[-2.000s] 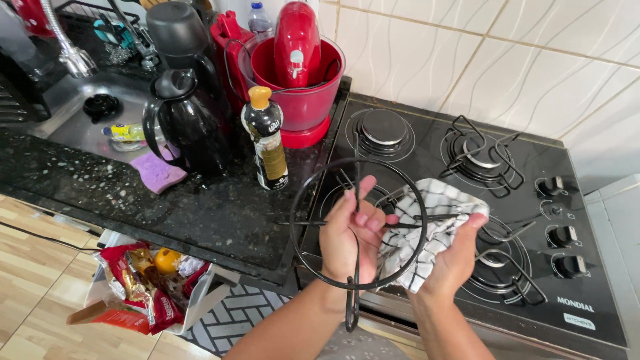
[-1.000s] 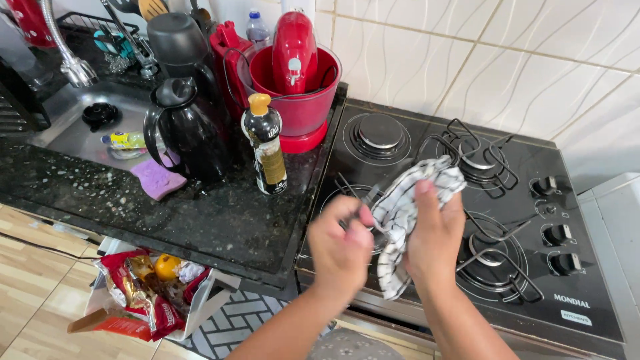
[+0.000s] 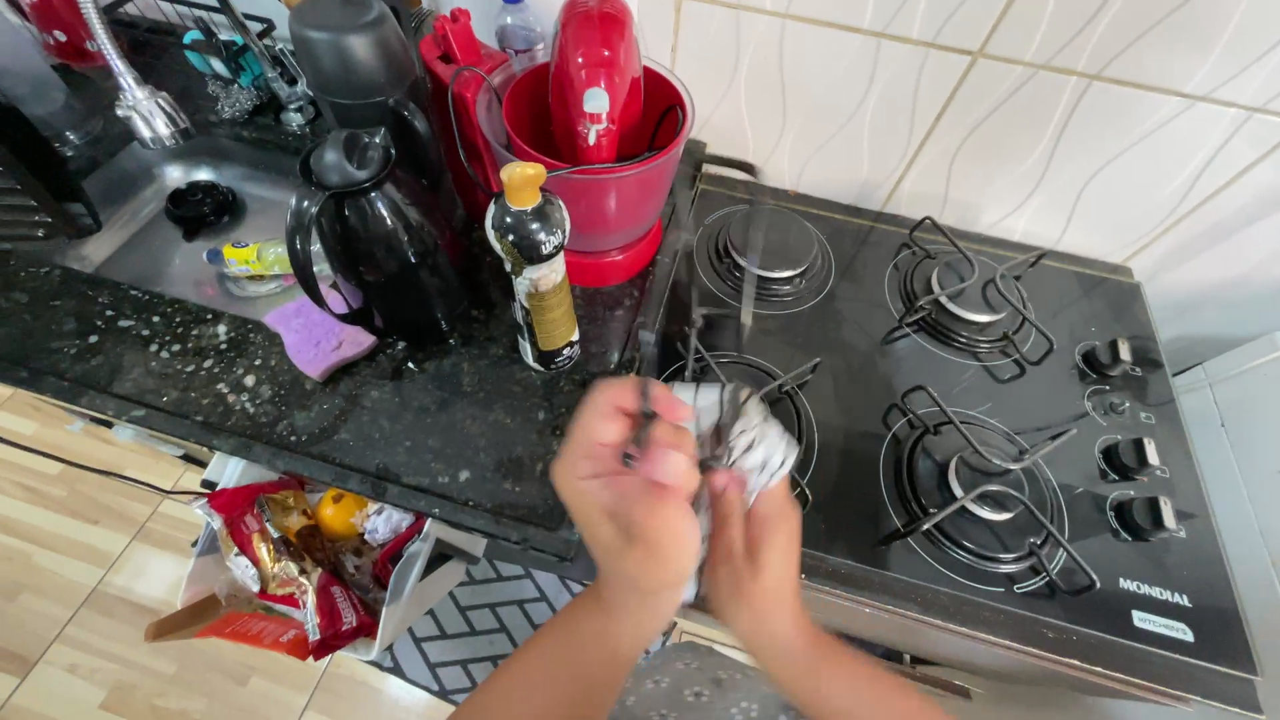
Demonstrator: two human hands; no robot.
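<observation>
Over the front left burner of the black glass cooktop (image 3: 850,400), my left hand (image 3: 630,480) is closed on a black wire pan support (image 3: 640,430), blurred and mostly hidden by the fingers. Pressed close beside it, my right hand (image 3: 755,550) grips a white and black checked cloth (image 3: 745,430) against the support. Other wire supports stand on the back right burner (image 3: 968,290) and the front right burner (image 3: 985,485). The back left burner (image 3: 770,243) has no support on it.
Left of the cooktop, a bottle with a yellow cap (image 3: 545,290), a black thermal jug (image 3: 385,240) and a red mixer (image 3: 598,90) stand on the granite counter. A purple sponge (image 3: 318,335) lies by the sink (image 3: 130,215). An open bin (image 3: 405,600) holds wrappers below the counter.
Two seconds ago the support's round ring showed between my hands, with the cloth to its right. Since then my hands have turned the support, drawn closer together and moved slightly left.
</observation>
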